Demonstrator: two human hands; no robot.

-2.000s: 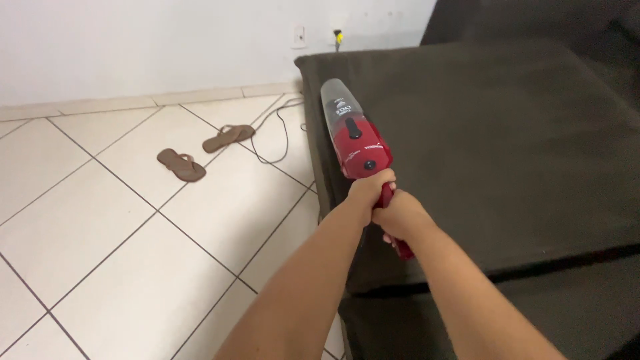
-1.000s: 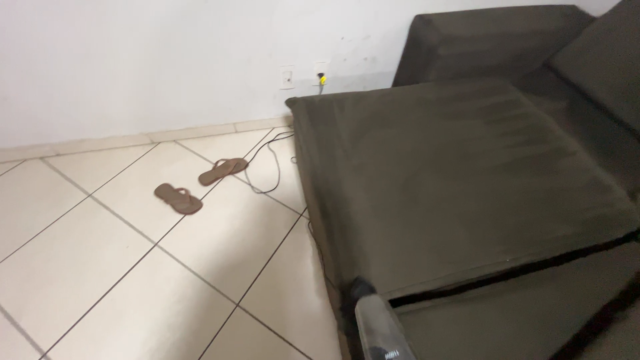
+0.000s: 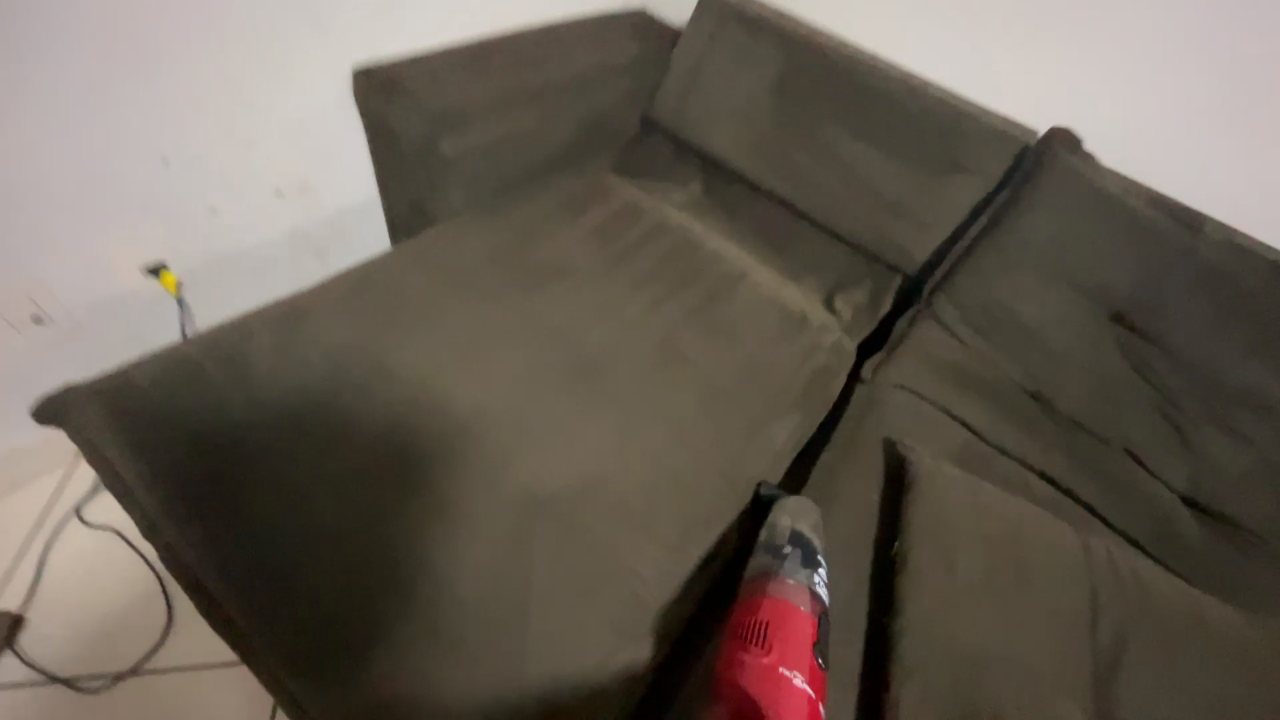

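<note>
A red handheld vacuum cleaner (image 3: pixel 775 640) with a clear dust cup reaches in from the bottom edge, right of centre. Its dark nozzle tip (image 3: pixel 772 492) is at the gap between two seat sections of a dark olive-brown fabric sofa (image 3: pixel 520 430). The vacuum's handle lies below the frame. Neither my left hand nor my right hand shows in the head view, so what they hold cannot be seen.
Backrest cushions (image 3: pixel 830 130) stand along the wall, with a dark gap between them. A yellow-and-black plug (image 3: pixel 165 280) is at the wall on the left, and a dark cable (image 3: pixel 165 600) loops on the tiled floor beside the sofa.
The view has swung right, showing more of the sofa. Two seconds ago both hands were on the vacuum over the seat's left edge; now its nozzle is at the gap and the hands are out of view.
</note>
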